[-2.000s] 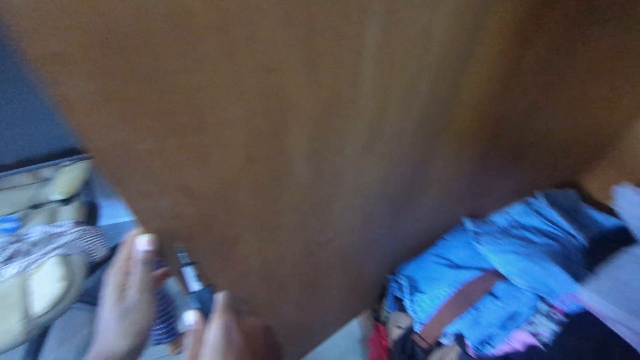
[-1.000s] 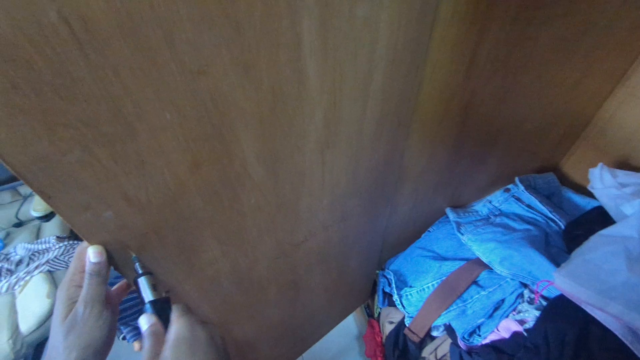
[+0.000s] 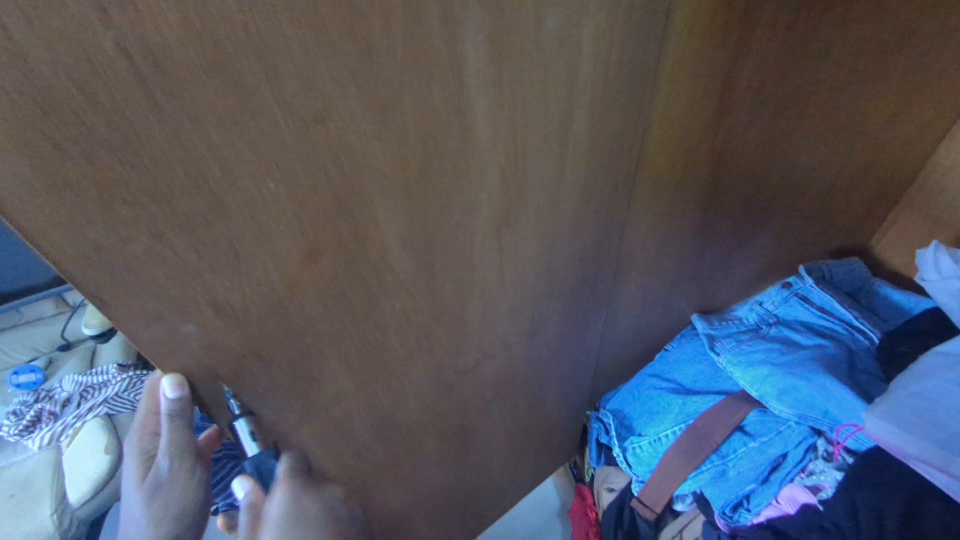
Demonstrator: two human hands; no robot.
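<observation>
A brown wooden panel point(image 3: 420, 247), which looks like a cupboard door or side, fills most of the head view. At the lower left my left hand point(image 3: 169, 457) grips the panel's edge, thumb on its face. My right hand point(image 3: 296, 499), partly blurred, is closed around the dark handle of a screwdriver-like tool point(image 3: 244, 431) with a pale metal shaft. The tool's thin tip points up and away, close to the panel's surface near its left edge. Whether the tip touches the wood I cannot tell.
Right of the panel lies a pile of clothes with blue denim point(image 3: 780, 337), a brown strap point(image 3: 697, 450) and a pale translucent bag or cloth point(image 3: 919, 412). Beyond the panel's left edge are a striped cloth point(image 3: 75, 401), a round blue object point(image 3: 26, 376) and cream cushion-like shapes.
The view has shifted, showing more of the panel. Both hands stay near the panel's left edge, the tool in my right hand throughout the last second.
</observation>
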